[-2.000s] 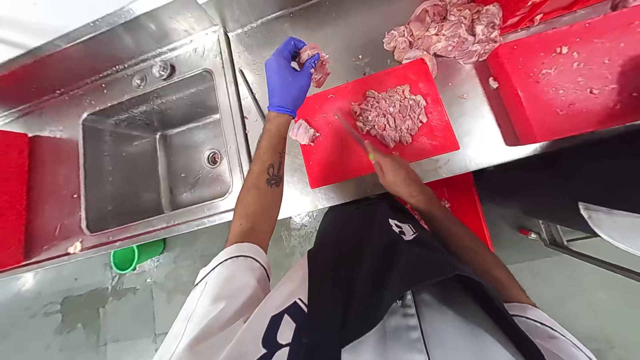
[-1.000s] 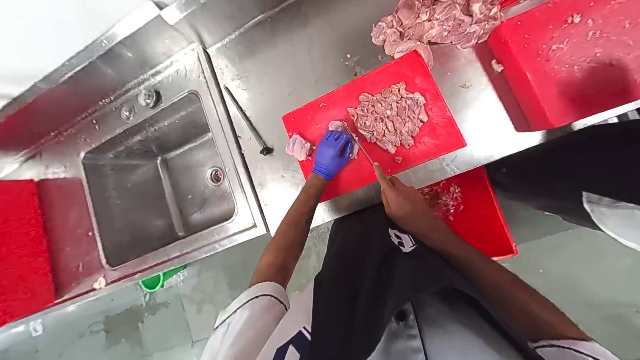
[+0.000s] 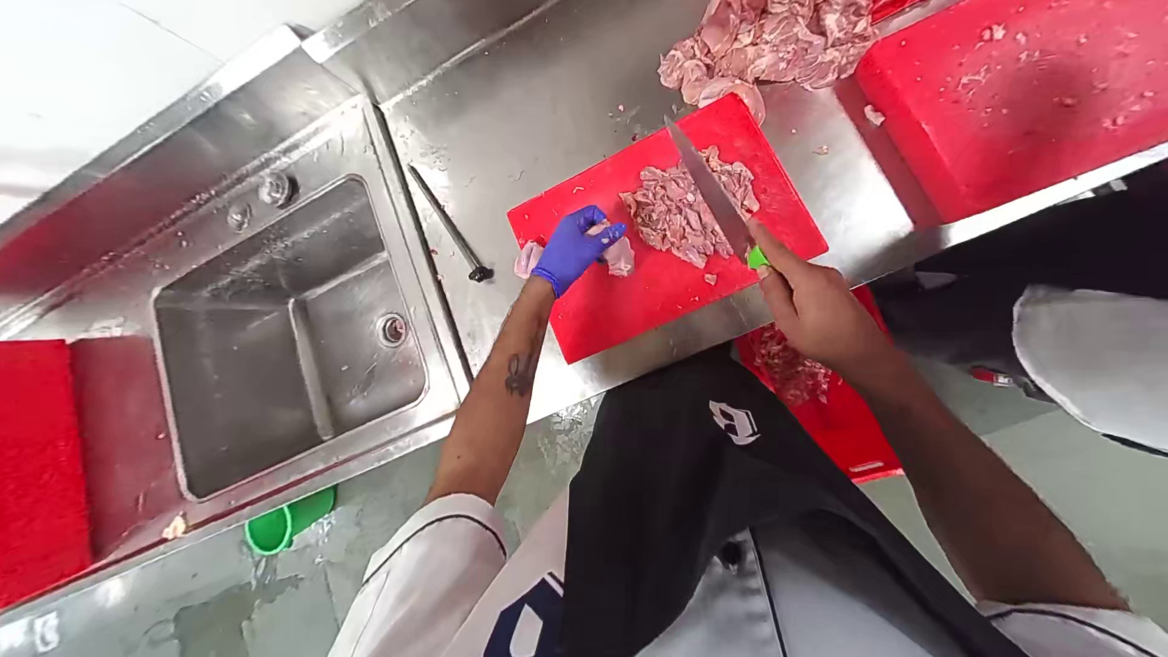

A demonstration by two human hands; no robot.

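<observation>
My left hand (image 3: 577, 246), in a blue glove, has its fingers on a piece of raw meat (image 3: 620, 255) over the left part of a red cutting board (image 3: 630, 315). Another pale piece (image 3: 527, 260) lies beside the glove at the board's left edge. My bare right hand (image 3: 812, 306) grips a kitchen knife (image 3: 714, 194) by its green handle, the blade slanting up and left above a pile of cut meat (image 3: 675, 214) on the board. Beyond the board's far corner a large heap of raw meat (image 3: 776, 41) rests on the steel counter.
A steel sink (image 3: 246, 383) is at left, with a dark rod (image 3: 447, 219) beside it. Red boards or trays stand at far left (image 3: 36, 465) and upper right (image 3: 1022, 100). A red crate (image 3: 844, 429) with meat sits below the counter. Another person's sleeve (image 3: 1095, 365) is at right.
My left hand came down from above the board's far left corner to the board. The knife, low beside my left hand a second ago, now lies across above the cut pile.
</observation>
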